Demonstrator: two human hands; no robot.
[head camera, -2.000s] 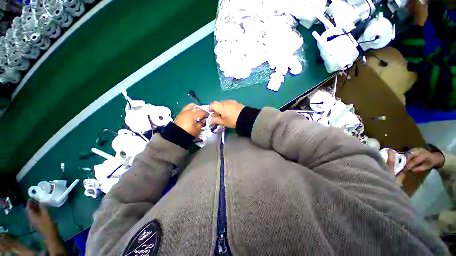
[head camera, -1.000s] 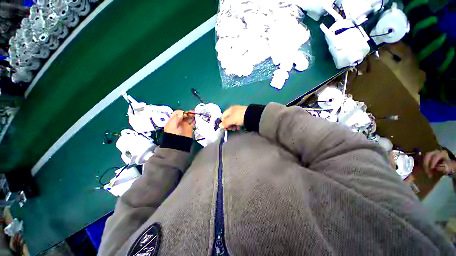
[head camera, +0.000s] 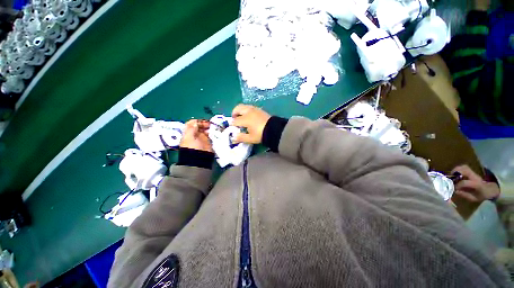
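Observation:
A white camera housing (head camera: 230, 151) is held close to my chest at the bench's near edge, its round openings facing up. My left hand (head camera: 196, 135) is at its left side, fingertips pinching thin dark or reddish wires that run to the housing. My right hand (head camera: 251, 125) grips the housing's upper right side, thumb and fingers around a rounded part. A dark plug end (head camera: 208, 111) lies on the bench just beyond. The small parts inside the openings are too blurred to tell.
Several white housings (head camera: 141, 167) stand at left. A clear bag (head camera: 260, 94) bears heaped white parts. More housings (head camera: 381, 58) with black cords lie at upper right. A cardboard box (head camera: 420, 115) holds white units. Another person's hand (head camera: 472, 183) holds a unit at right. Rows of units (head camera: 42, 35) stand beyond the rail.
The housing has turned, its openings now facing differently. My right hand has moved from its right edge up onto its upper side. My left hand stays at the wires. The view has shifted slightly.

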